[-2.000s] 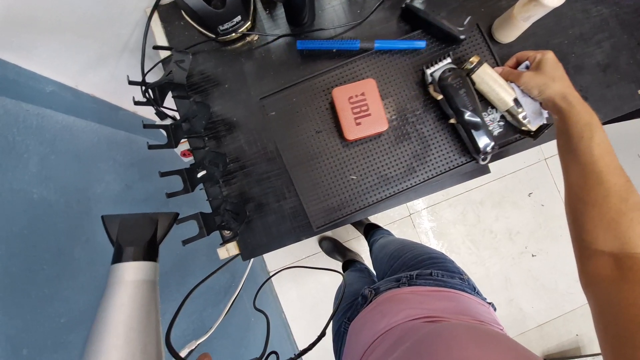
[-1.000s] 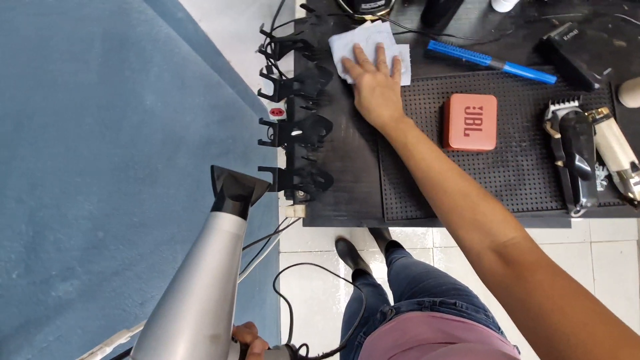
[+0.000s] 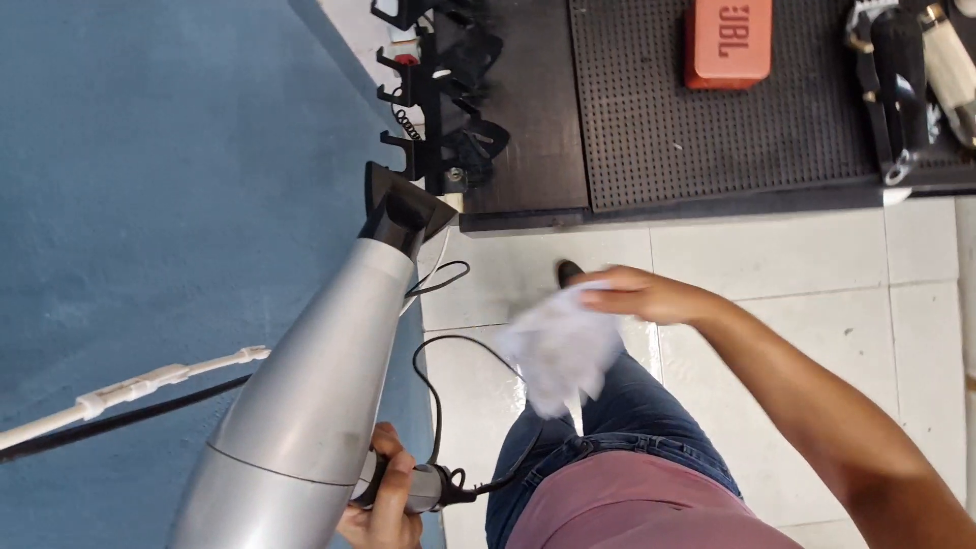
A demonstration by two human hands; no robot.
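My left hand (image 3: 390,496) is wrapped around the handle of a silver hair dryer (image 3: 305,396) in the lower left. The dryer's black concentrator nozzle (image 3: 404,210) points up beside the corner of the table. Over the floor, my right hand (image 3: 640,296) pinches a white cloth (image 3: 568,343), which hangs loose in front of my legs and is blurred. The dryer's black cord (image 3: 427,374) loops from the handle end across the view. Part of the left hand is hidden behind the dryer.
On the black table (image 3: 534,114) lies a perforated black mat (image 3: 732,145) with a red JBL speaker (image 3: 728,42), a black hair clipper (image 3: 900,91) and a cream-coloured clipper (image 3: 949,69). Black holder hooks (image 3: 412,84) line the table's left side, near the blue wall (image 3: 191,152).
My right hand was by the clippers, then flat on the cloth at the table's far left; now it holds the cloth off the table, over the floor. The view has shifted down and left.
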